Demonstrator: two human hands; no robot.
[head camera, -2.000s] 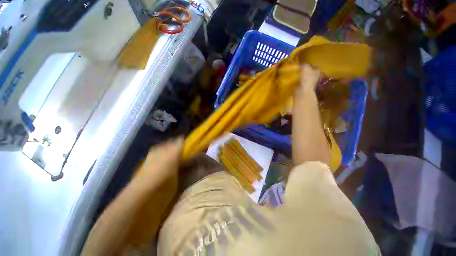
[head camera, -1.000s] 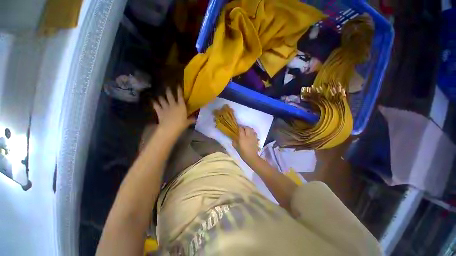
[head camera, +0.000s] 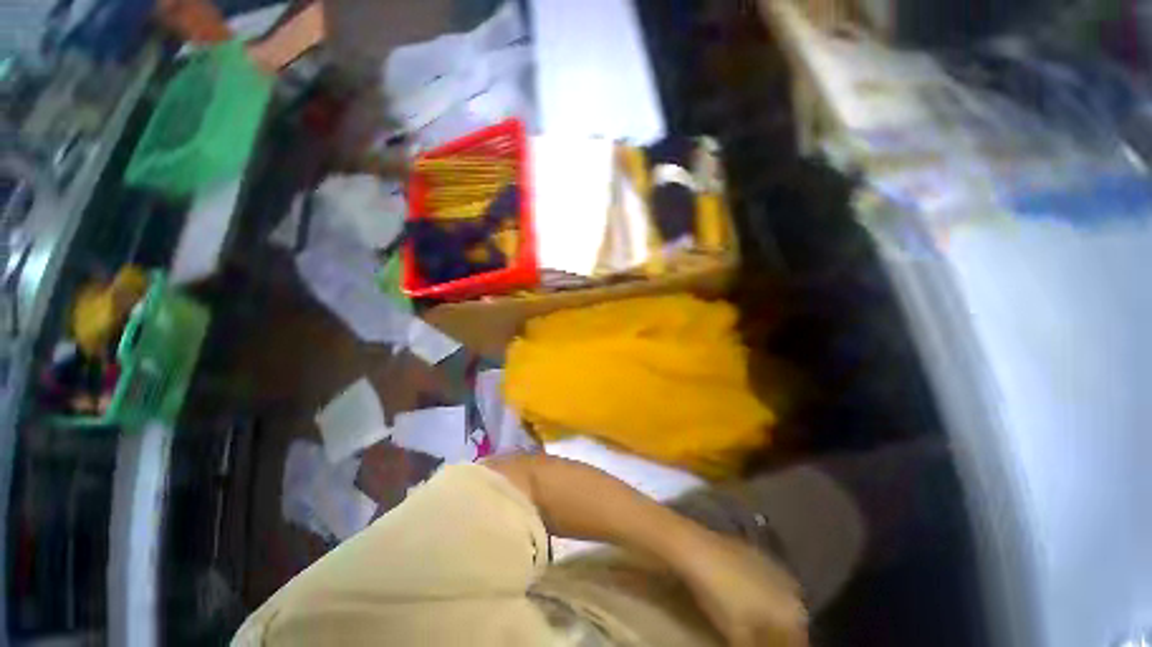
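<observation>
My left hand (head camera: 758, 613) is at the bottom edge, right of centre, blurred. Its forearm crosses my lap from the beige sleeve at the left. I cannot tell whether its fingers hold anything. My right hand is out of the picture. A rumpled pile of mustard-yellow cloth (head camera: 638, 379) lies just beyond my lap, and the visible hand does not touch it. Behind it is the brown edge of a cardboard box (head camera: 581, 298). A red plastic basket (head camera: 527, 209) holds yellow and dark pieces.
The white table (head camera: 1061, 417) runs down the right side. Green baskets (head camera: 209, 120) stand at the left. White paper pieces (head camera: 353, 418) lie on the floor at the left. More yellow, white and dark pieces (head camera: 676, 209) stand beside the red basket.
The view has swung left, away from the blue basket and strips, to the red basket and yellow pile. My right hand has left the picture. My left hand is now low over my lap.
</observation>
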